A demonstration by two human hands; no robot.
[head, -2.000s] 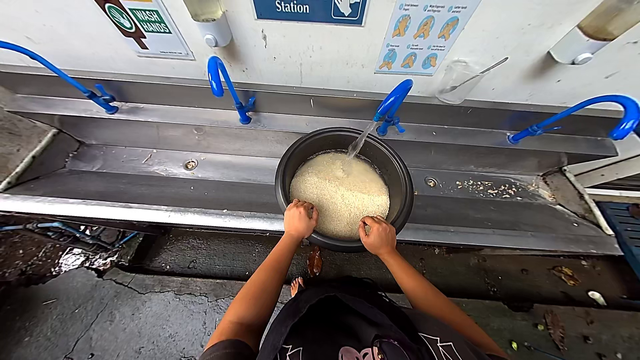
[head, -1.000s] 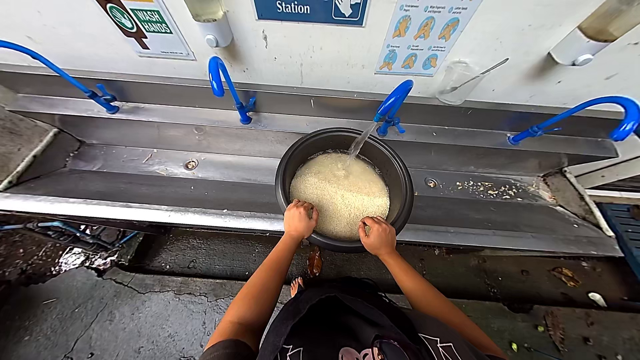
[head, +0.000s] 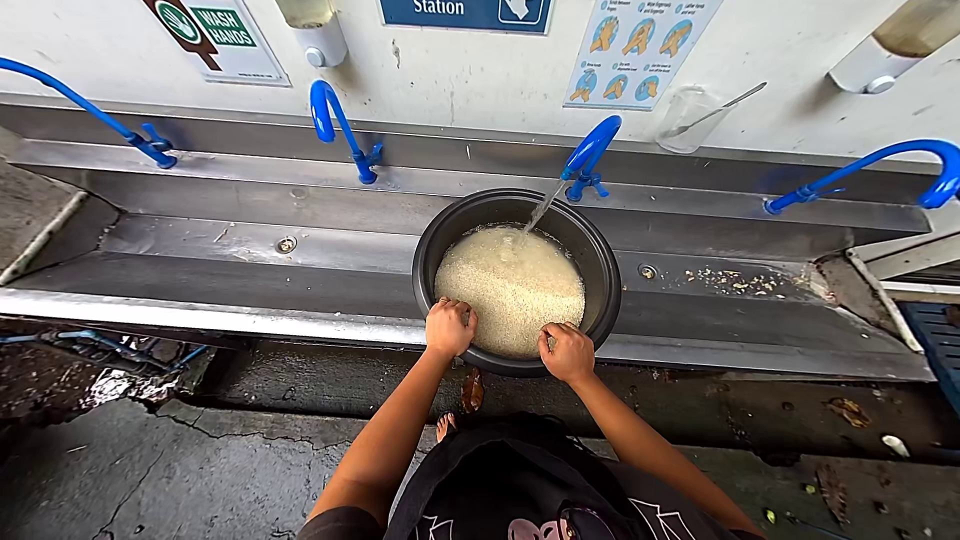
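Observation:
A round dark pot rests in the stainless steel trough sink, tilted a little toward me. Pale rice grains lie inside, with cloudy water over the far part. From a blue faucet behind the pot, a stream of water runs into it. My left hand is curled over the near left rim, and my right hand grips the near right rim. The parts of the fingers inside the rim are partly hidden.
Other blue faucets line the back ledge. Scattered food bits lie in the trough beside a drain. A clear plastic cup with a spoon is against the wall, near soap dispensers. Below is wet, cracked concrete.
The water now covers more of the rice at the far side of the pot. Both hands have stayed at the rim.

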